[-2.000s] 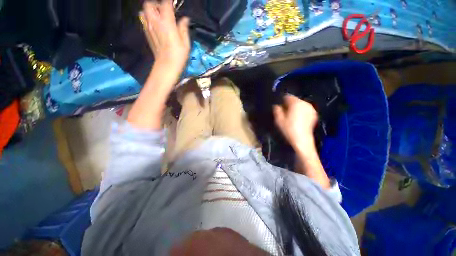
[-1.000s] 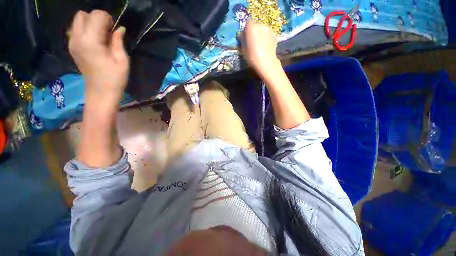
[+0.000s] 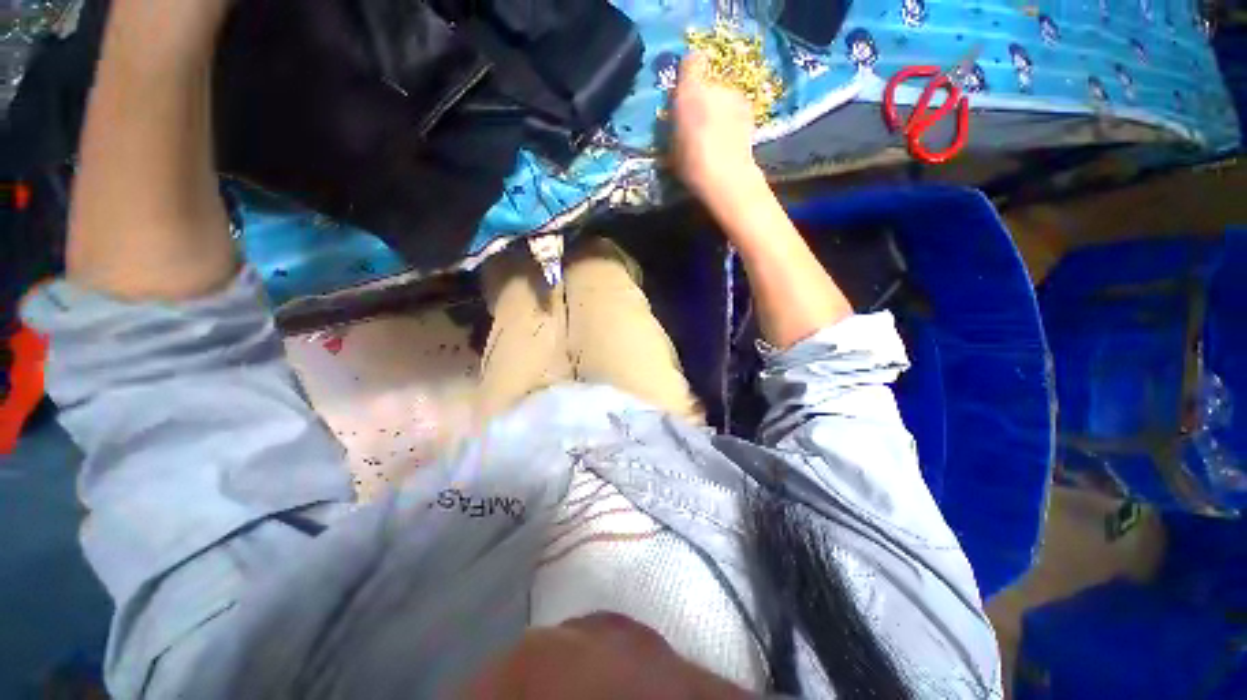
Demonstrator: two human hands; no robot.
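Note:
Black panels [image 3: 547,82] lie in a heap on the table at the upper left, some with thin gold zipper lines. My left forearm reaches up over the heap's left side; my left hand is cut off by the top edge. My right hand [image 3: 711,126] is at the near left side of the gold slider pile [image 3: 739,69]; its fingertips are at the pile and partly hidden, so I cannot tell if it holds a slider. A small pale jig [image 3: 548,256] stands at the table edge above my knees, with no panel on it.
Red-handled scissors [image 3: 927,115] lie right of the gold pile on the blue cartoon-print cover [image 3: 1067,82]. A blue bin [image 3: 1005,328] holding black material stands right of my knees. More blue sacks [image 3: 1121,356] are at the far right. An orange item [image 3: 22,390] is at the far left.
My right hand has gone from over the blue bin to the gold slider pile and stays there. My left hand has moved left and up, out of the picture.

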